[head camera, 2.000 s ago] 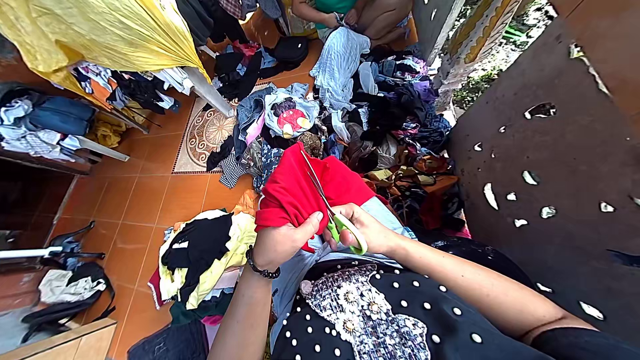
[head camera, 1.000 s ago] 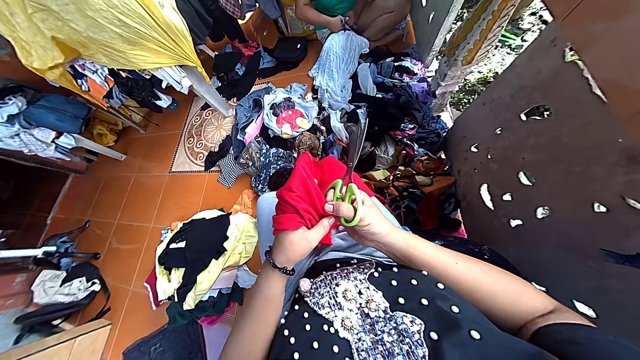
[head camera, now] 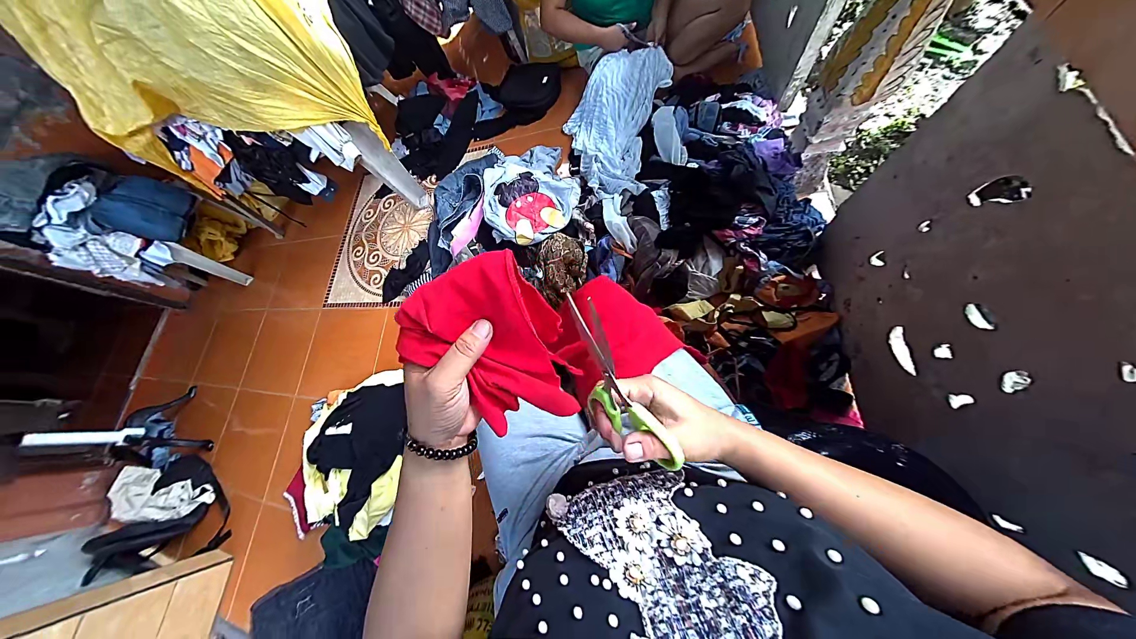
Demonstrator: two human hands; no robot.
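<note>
My left hand (head camera: 448, 390), with a black bead bracelet at the wrist, grips a piece of red cloth (head camera: 479, 324) between thumb and fingers. The cloth spreads above my lap, and its right part (head camera: 626, 324) lies over my grey-trousered leg. My right hand (head camera: 666, 417) holds scissors with green handles (head camera: 652, 435). Their blades (head camera: 595, 337) are slightly parted and point up and away, over the gap between the two parts of the red cloth. Whether the blades touch the cloth is unclear.
A large heap of mixed clothes (head camera: 710, 195) lies ahead, near another person's hands (head camera: 621, 37) holding light blue cloth (head camera: 617, 115). A smaller clothes pile (head camera: 355, 453) is on the orange tiles at left. A dark panel with holes (head camera: 976, 266) stands at right.
The red cloth, bunched in my left hand a second ago, is now spread wider, in two parts. The scissors have come down and tilted left, from upright. My left hand has moved leftward.
</note>
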